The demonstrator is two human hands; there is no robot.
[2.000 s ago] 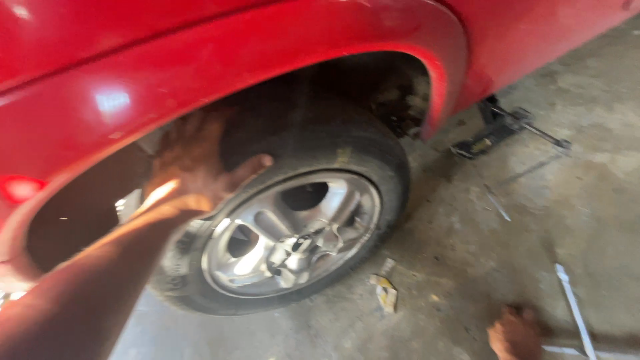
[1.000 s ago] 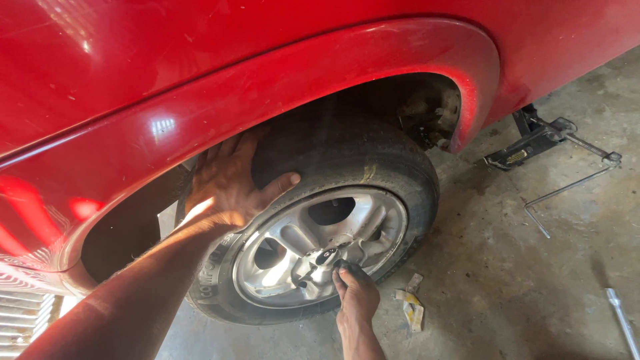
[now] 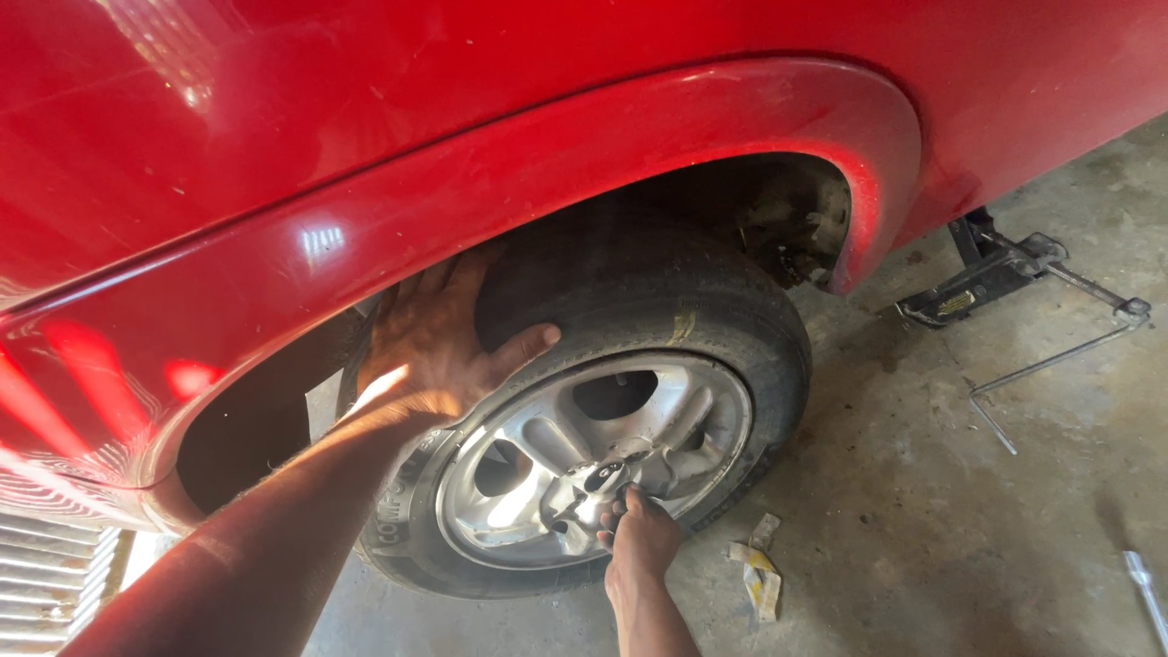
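My left hand (image 3: 438, 338) lies with spread fingers on the tread and upper sidewall of a black car tire (image 3: 639, 283), partly under the red fender, thumb pointing right. My right hand (image 3: 643, 534) is at the centre of the silver alloy wheel (image 3: 547, 429), its fingers curled near the lug holes just below and right of the center cap (image 3: 604, 476). Whether it grips a lug nut is hidden by the fingers. The wheel sits in the arch of the red car body (image 3: 566, 119).
A black jack (image 3: 967, 283) stands under the car at right, with a bent crank rod (image 3: 1058, 365) attached. A metal wrench or bar (image 3: 1145, 593) lies at the lower right edge. A crumpled yellow-white scrap (image 3: 759, 575) is on the concrete floor. A slatted grate (image 3: 50, 575) shows at lower left.
My right hand was down on the floor by the metal bar two seconds ago; it has come left to the wheel's centre. My left hand has stayed on the tire.
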